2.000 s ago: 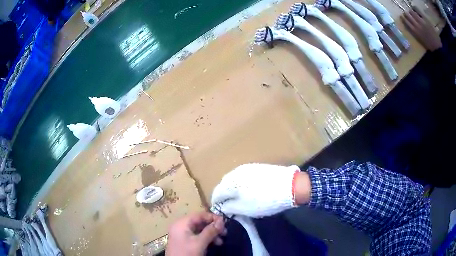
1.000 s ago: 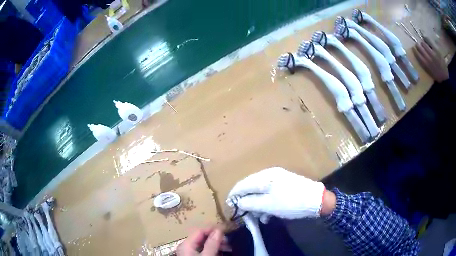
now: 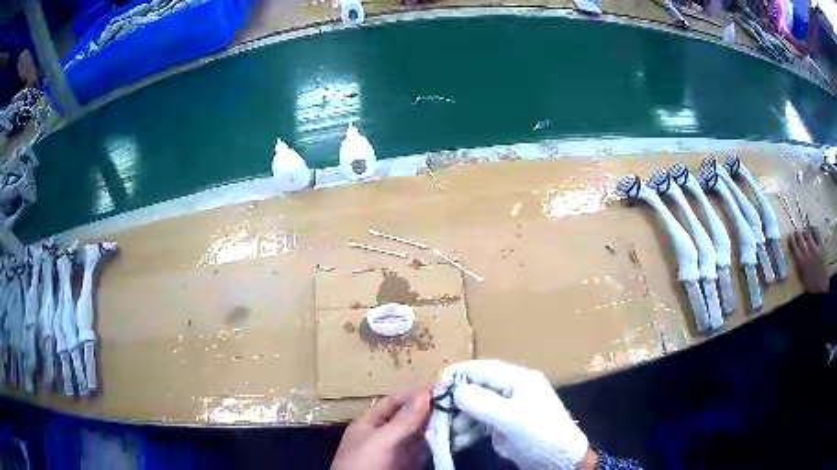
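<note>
My gloved right hand (image 3: 509,408) holds the foot end of a white moulded leg (image 3: 440,439) at the bench's front edge. Thin black straps cross the foot. The lower part of the leg is cut off by the picture's bottom edge. My bare left hand (image 3: 384,433) is at the left side of the foot, its thumb and finger pinched at the strap. What they grip is too small to tell. A small white oval dish (image 3: 391,319) sits on the stained cardboard mat (image 3: 344,367), with thin pale sticks (image 3: 376,249) behind it.
White legs lie in a row at left (image 3: 87,312) and another at right (image 3: 675,225). Two white cone-tipped bottles (image 3: 357,156) stand by the green belt (image 3: 477,87). Another person's hand (image 3: 809,260) rests at far right. A filled blue crate (image 3: 156,55) is beyond the belt.
The view has turned, levelling the bench and showing more of the left row. My left hand, lower and apart from the foot a second ago, is now at the foot again. My right hand keeps its hold.
</note>
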